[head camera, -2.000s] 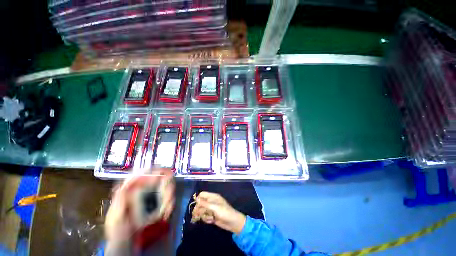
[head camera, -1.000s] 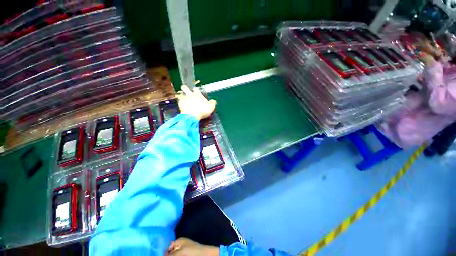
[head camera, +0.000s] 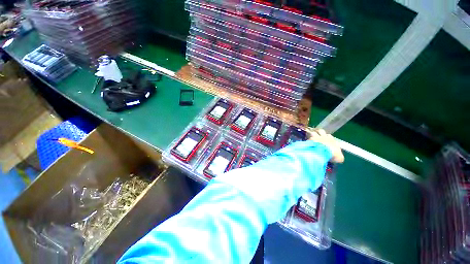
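A clear tray (head camera: 172, 157) of red-rimmed phones lies tilted across my view on the green bench. Phones with dark frames and white labels sit in its pockets, such as a back-row phone (head camera: 243, 120) and one near the front right (head camera: 309, 202). My left hand (head camera: 328, 146) is over the back right corner pocket. Its fingertips point to the tray's far edge, and I cannot tell whether it grips anything. A red phone edge shows just below it. My blue left sleeve covers several front-row pockets. My right hand is not in view.
Stacked trays (head camera: 257, 56) stand behind on brown board; more piles stand at far left and right. A black bundle (head camera: 129, 93) and a small dark frame (head camera: 186, 97) lie on the bench. An open carton (head camera: 116, 149) with scraps, an orange tool and a blue basket are at lower left.
My view has swung left, bringing the carton back into sight. My left hand remains over the tray's back right corner. My right hand, low in view a second ago, has gone out of sight.
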